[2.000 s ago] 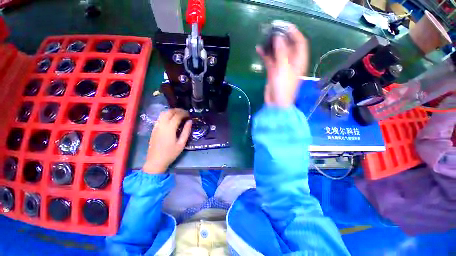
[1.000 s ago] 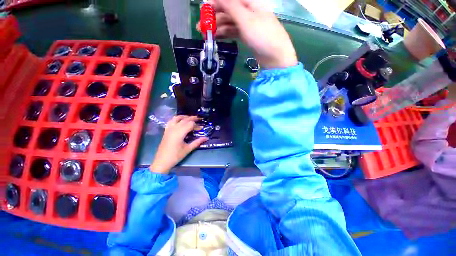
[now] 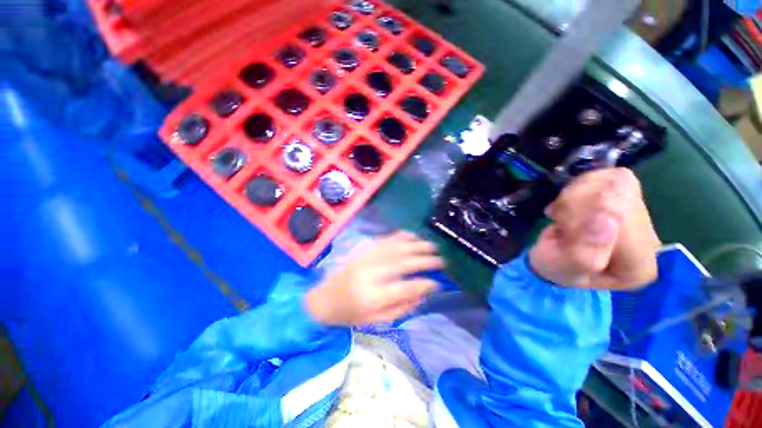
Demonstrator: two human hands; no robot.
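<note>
The black toggle press (image 3: 535, 175) stands tilted in the view, right of centre. A round shiny watch case (image 3: 476, 219) appears to sit on its base, blurred. My right hand (image 3: 600, 230) is a fist at the end of the silver linkage (image 3: 589, 159); it appears closed round the press handle, whose red grip is hidden. My left hand (image 3: 380, 282) is off the press, blurred, fingers apart, with nothing seen in it. The red parts tray (image 3: 280, 194) at upper left holds many dark round watch heads.
Stacked red trays (image 3: 180, 38) are at the upper left. A crumpled clear bag (image 3: 434, 167) and a white scrap (image 3: 476, 136) lie between tray and press. The blue box (image 3: 689, 334) is at lower right. A grey metal post (image 3: 568, 63) rises behind the press.
The view has swung left and tilted. My left hand has left the press base and moved towards the tray. My right hand has come down from beside the raised red handle into a fist.
</note>
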